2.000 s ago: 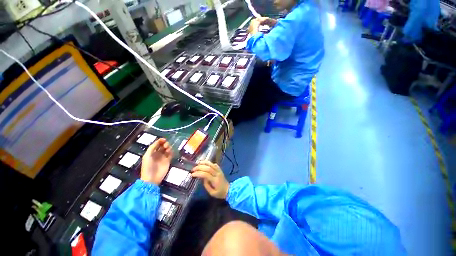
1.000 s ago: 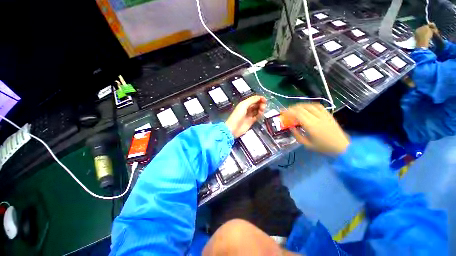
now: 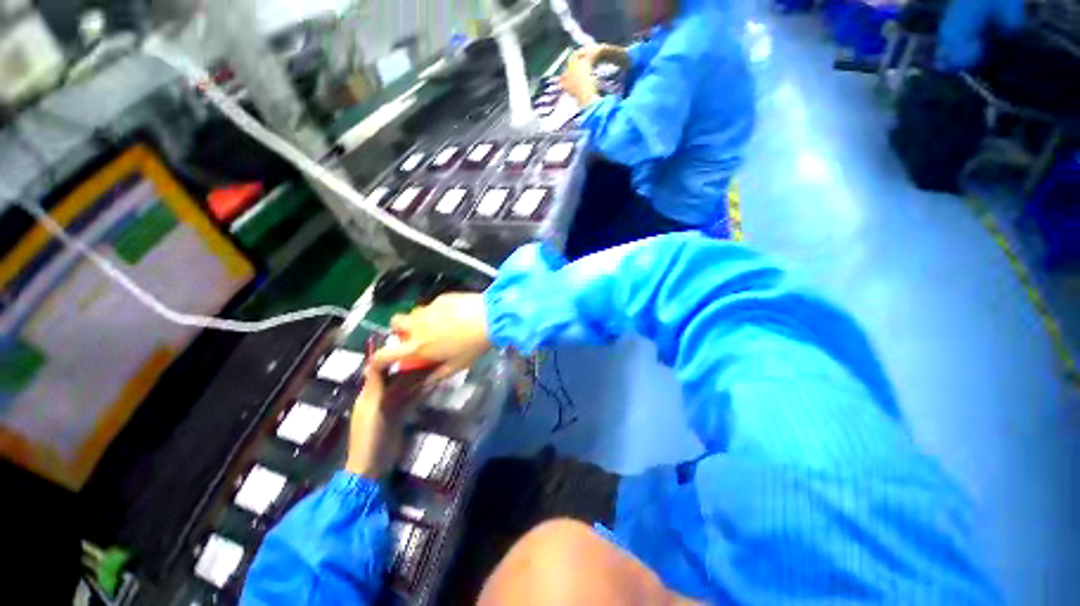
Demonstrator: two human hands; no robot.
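My right hand (image 3: 444, 334) reaches across from the right, its fingers around an orange-red phone (image 3: 411, 365), mostly hidden by the fingers. My left hand (image 3: 370, 424) comes up from below and meets it at the same phone; the fingertips are blurred. Both hands are over the far end of the clear blister tray (image 3: 355, 456). Phones with white faces lie in two rows in the tray, such as one in the left row (image 3: 303, 423) and one in the right row (image 3: 435, 457).
A monitor (image 3: 113, 314) with an orange-edged screen stands at left. White cables (image 3: 278, 140) cross the view above the bench. A stack of phone trays (image 3: 474, 178) stands farther along, beside a seated person in a blue smock (image 3: 675, 113). A green clip (image 3: 109, 568) lies at lower left.
The view has swung right again after facing the bench. The right hand has gone from near the lit phone to gripping it, and the left hand has joined it there.
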